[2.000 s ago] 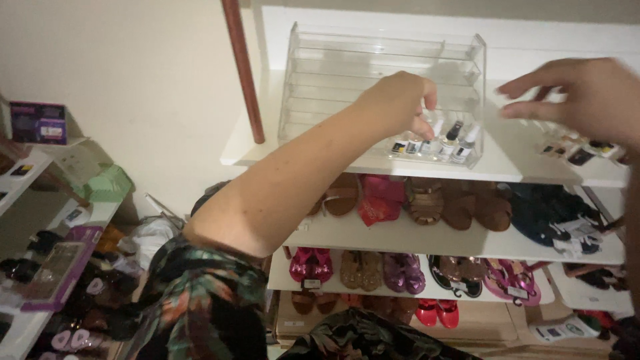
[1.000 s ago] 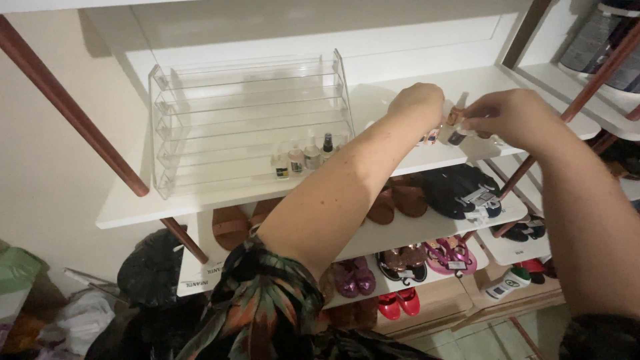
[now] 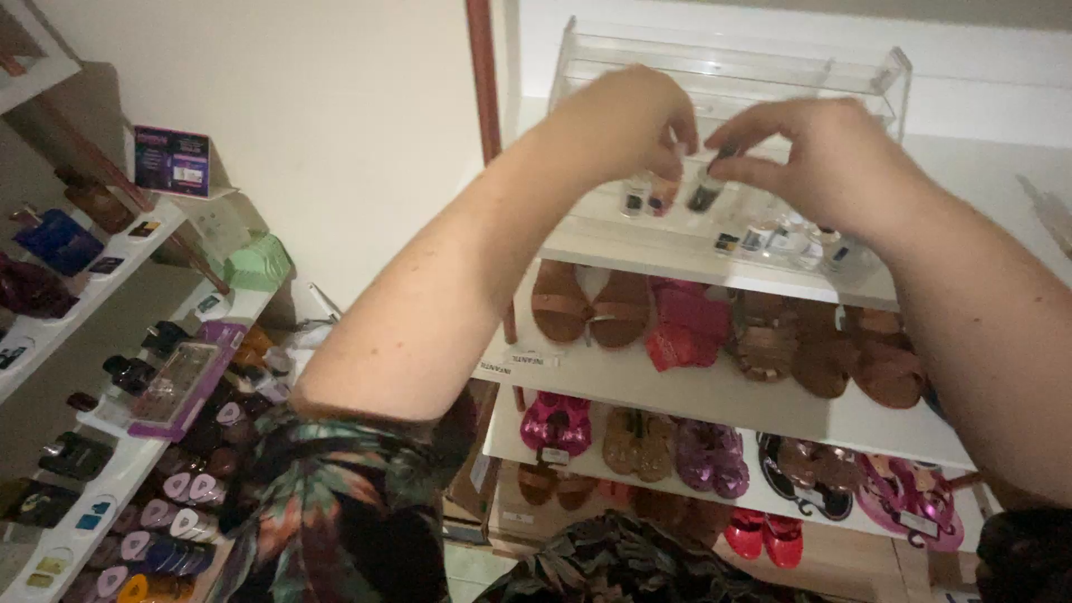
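Observation:
My left hand is over the left part of the clear acrylic tiered rack, its fingers on small bottles; a clear bottle and an orange-toned bottle show below them. Between thumb and forefinger, my right hand pinches a dark small bottle, tilted, beside the orange-toned one. Several small bottles stand in the rack's lowest tier under my right wrist. Blur hides how exactly the left fingertips grip.
The rack rests on a white shelf. Brown sandals and shiny pink shoes fill the shelves below. A reddish post rises left of the rack. Perfume bottles and a purple-edged box occupy the left shelving.
Both hands have moved from the shelf right of the rack to the rack's left part, with small bottles at the fingers. The view has swung to the left.

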